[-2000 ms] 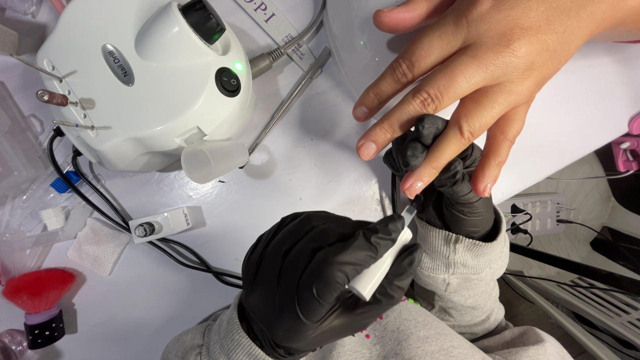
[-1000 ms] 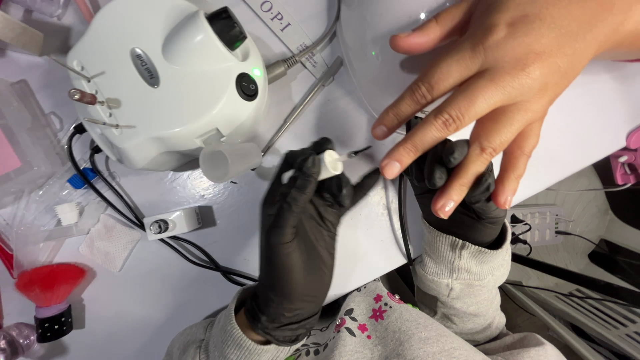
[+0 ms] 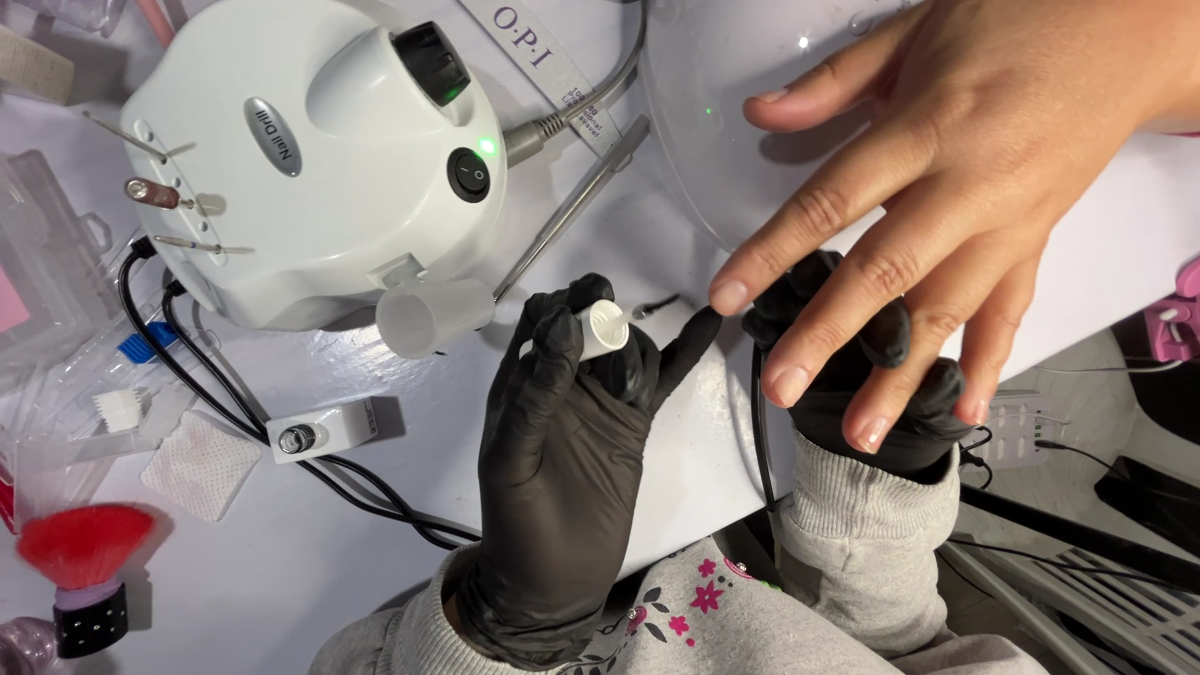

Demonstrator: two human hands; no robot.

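My left hand [image 3: 572, 459], in a black glove, holds a white bottle cap [image 3: 605, 330] with a small brush [image 3: 654, 307] sticking out to the right. Its little finger reaches to the index fingertip of another person's hand [image 3: 947, 225], which is bare and spread palm down. My right hand [image 3: 853, 366], also black-gloved, is under that hand, its fingers curled about the other person's fingers and partly hidden. One fingernail [image 3: 873, 433] shines. A small white bottle [image 3: 322, 430] with an uncapped neck lies on its side left of my left hand.
A white nail drill unit [image 3: 319, 169] with a green light stands at upper left, a translucent cup [image 3: 434, 317] at its side. A metal tool [image 3: 572, 211], a nail file [image 3: 544, 70], black cables [image 3: 375, 497], a folded wipe [image 3: 202, 466] and a red brush [image 3: 84, 544] lie about.
Two seconds ago the brush was at one of the other person's fingertips. My left hand has since turned and moved up and away from that nail, still holding the cap.
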